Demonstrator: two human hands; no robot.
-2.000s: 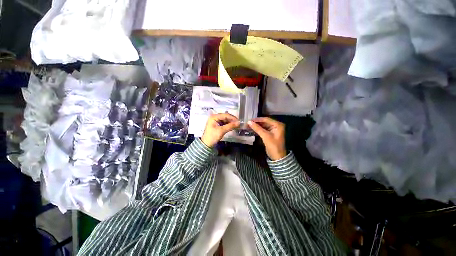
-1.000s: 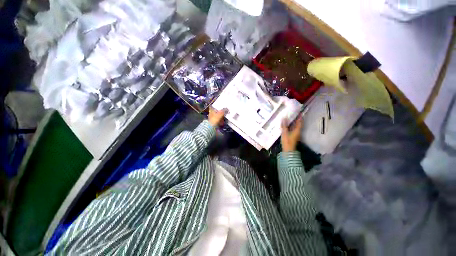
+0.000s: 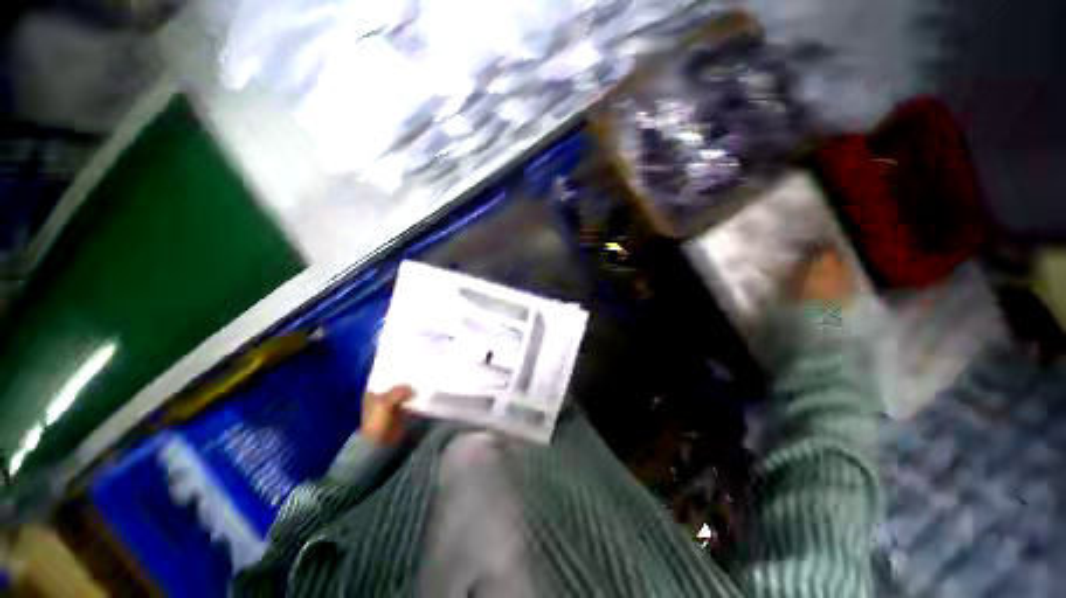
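My left hand (image 3: 386,414) grips the lower left corner of a white compartment tray (image 3: 442,346), held over the lap beside the blue crates. The tray has recessed slots, with a small dark spot near its middle. My right hand (image 3: 824,276) is blurred and reaches to a white surface (image 3: 766,240), perhaps another tray, between the bagged parts and the red bin. Its fingers are too blurred to tell whether they hold anything.
Shiny bagged parts (image 3: 701,134) lie in a shallow box at upper right, beside the red small-parts bin (image 3: 912,193). Pale wrapped pieces (image 3: 468,82) cover the bench top. Blue crates (image 3: 251,450) stand below the bench edge. A green surface (image 3: 152,245) is at left. Grey-white wrap (image 3: 970,467) lies at right.
The view has swung left. The tray, earlier on the bench between both hands, is now held by my left hand over the lap. My right hand has let go of it and reaches out right.
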